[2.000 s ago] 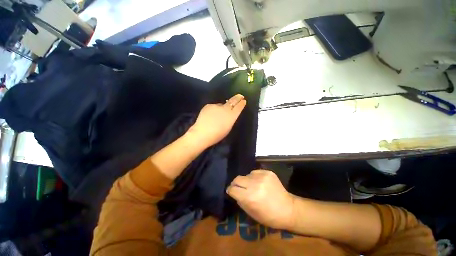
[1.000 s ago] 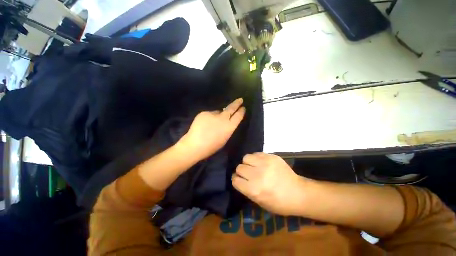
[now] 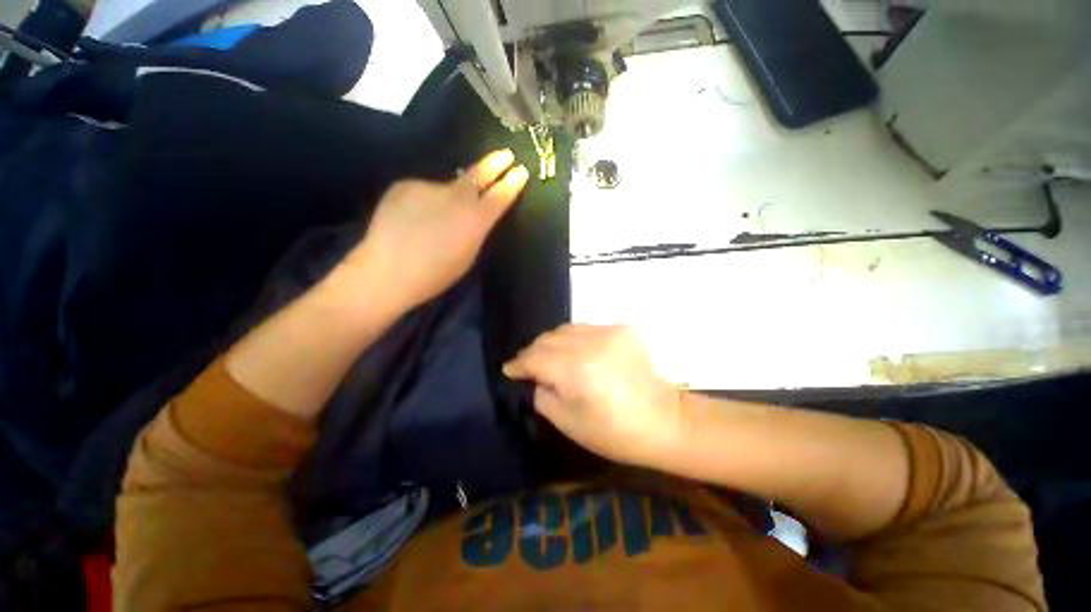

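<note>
The dark garment [image 3: 227,179] covers the left of the table and hangs into my lap. Its straight right edge [image 3: 548,257] runs from under the lit presser foot [image 3: 544,155] down towards me. My left hand [image 3: 437,227] lies on the cloth with its fingertips just left of the presser foot. My right hand [image 3: 598,389] grips the edge nearer my body, with fingers curled over the cloth. The parts of those fingers behind the cloth are hidden. The white sewing machine head [image 3: 491,54] stands over the cloth.
A black phone-like rectangle [image 3: 799,60] lies under the machine arm. Blue-handled thread snips [image 3: 999,252] lie on the white table [image 3: 742,311] at the right. A blue patch [image 3: 215,36] shows at the upper left. Grey cloth [image 3: 369,544] lies in my lap.
My left hand is now closer to the presser foot. The right hand still holds the edge and is nearer the foot too. The whole view has shifted, with the machine further left in the picture.
</note>
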